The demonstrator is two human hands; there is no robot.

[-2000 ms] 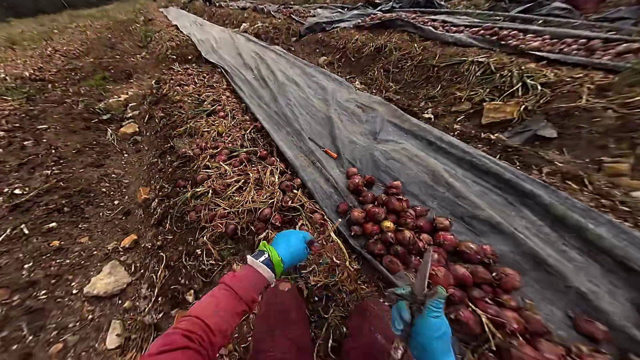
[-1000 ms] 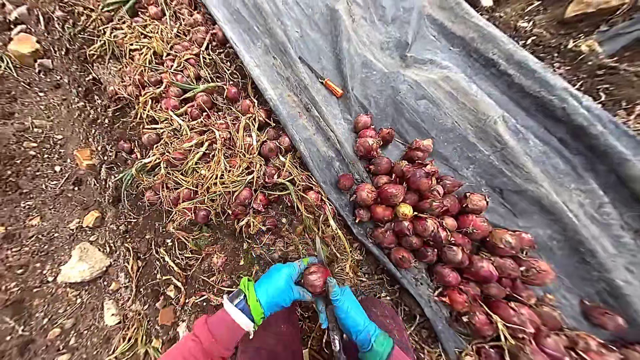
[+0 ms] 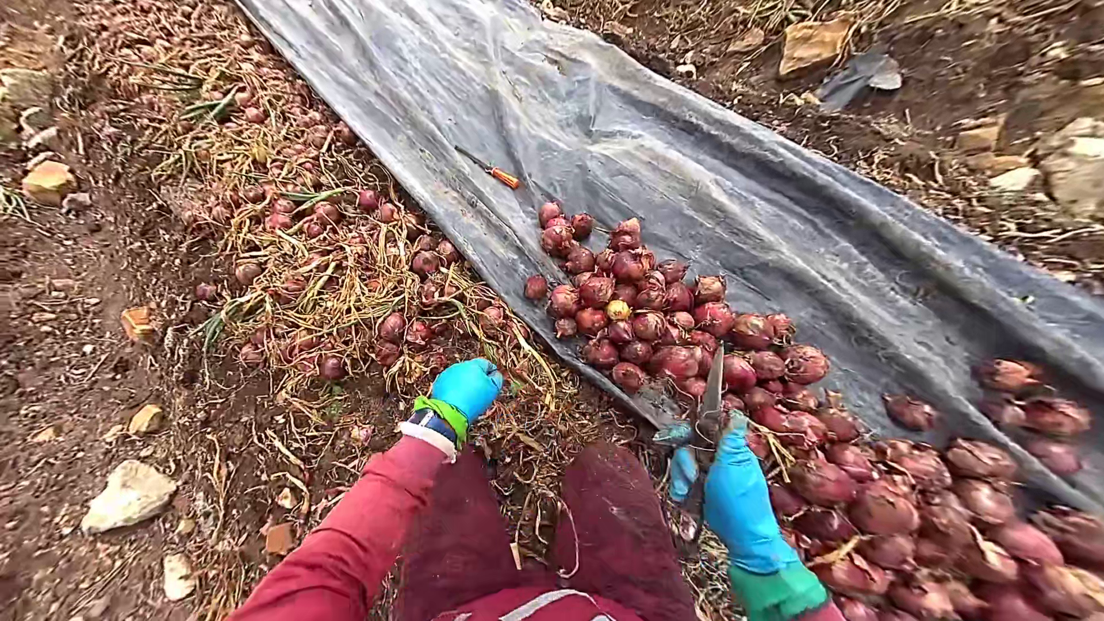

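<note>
My left hand [image 3: 467,388], in a blue glove with a green band at the wrist, is over the dry onion tops beside the sheet; its fingers are curled and I cannot tell whether anything is in them. My right hand [image 3: 733,492], also blue-gloved, grips metal shears [image 3: 712,405] with the blades pointing up, over the near edge of the pile of trimmed red onions [image 3: 681,362]. Untrimmed red onions [image 3: 392,328] with dry yellow leaves lie on the soil to the left.
A long grey plastic sheet [image 3: 586,112] runs diagonally across the ground, bearing the onion pile and a tool with an orange handle [image 3: 504,178]. Stones, one of them pale [image 3: 129,496], dot the soil at the left; more rocks [image 3: 815,45] lie beyond the sheet.
One second ago both hands were together at an onion in the left hand. Now they are apart: the left has moved left, the right with the shears has moved right to the pile.
</note>
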